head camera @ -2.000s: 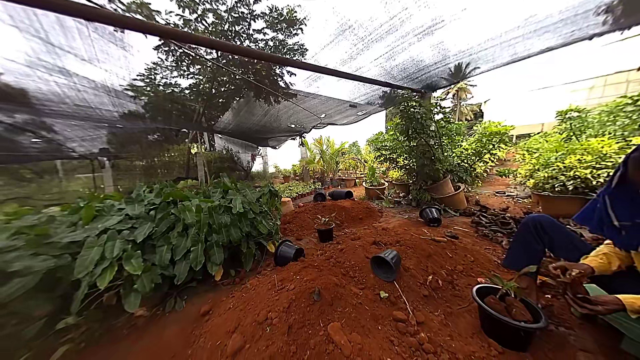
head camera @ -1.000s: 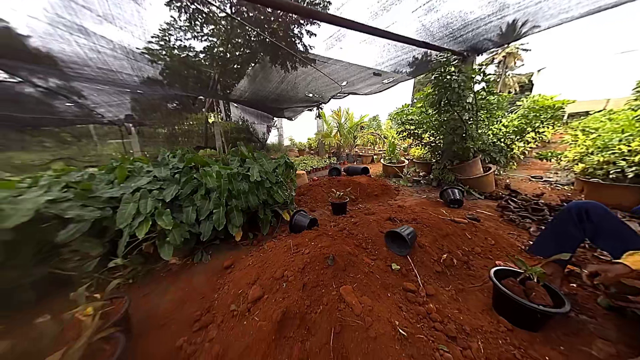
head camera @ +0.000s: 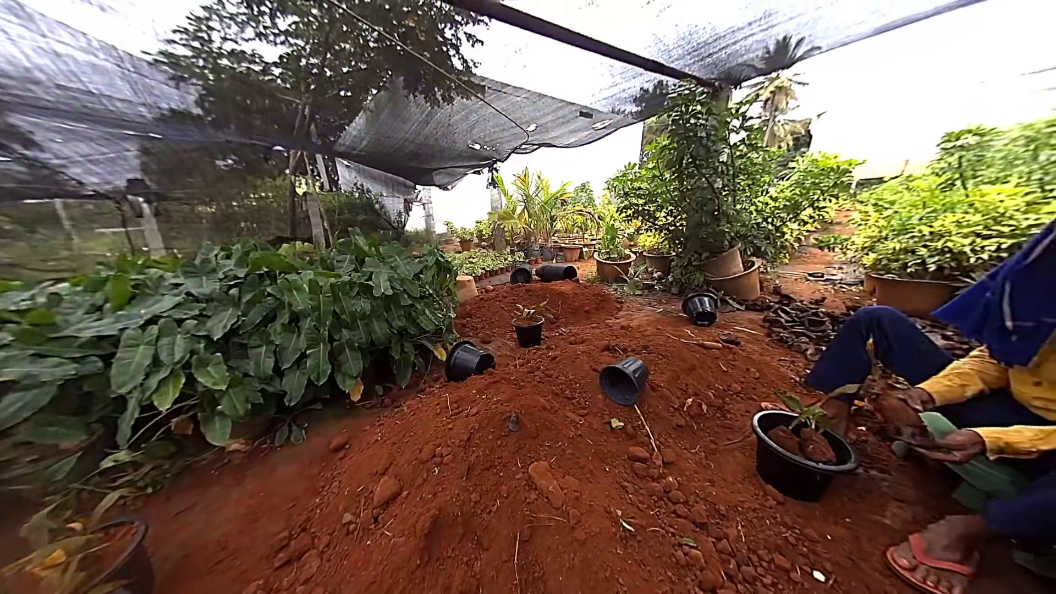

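Observation:
Neither my left hand nor my right hand is in view. A mound of red soil [head camera: 462, 462] fills the middle of the head view. On it lie a tipped black plastic pot [head camera: 624, 380] and another tipped black pot [head camera: 469, 361], while a small black pot with a seedling [head camera: 529, 332] stands upright behind them. Toward the right, a wide black tub [head camera: 800, 474] holds a leafy young plant [head camera: 807, 412] and clods of soil. Farther back a black pot [head camera: 700, 308] leans on its side.
At the right a co-worker in a yellow top [head camera: 982, 375] sits low, both hands around something partly hidden. Broad-leaved green plants [head camera: 272, 330] line the left side. A dark pot [head camera: 124, 557] stands at the lower left corner. Shade netting [head camera: 462, 124] hangs overhead; potted shrubs stand behind.
The view has swung left since the first frame, bringing the pot at the lower left corner into sight. The pots on the soil have stayed where they were.

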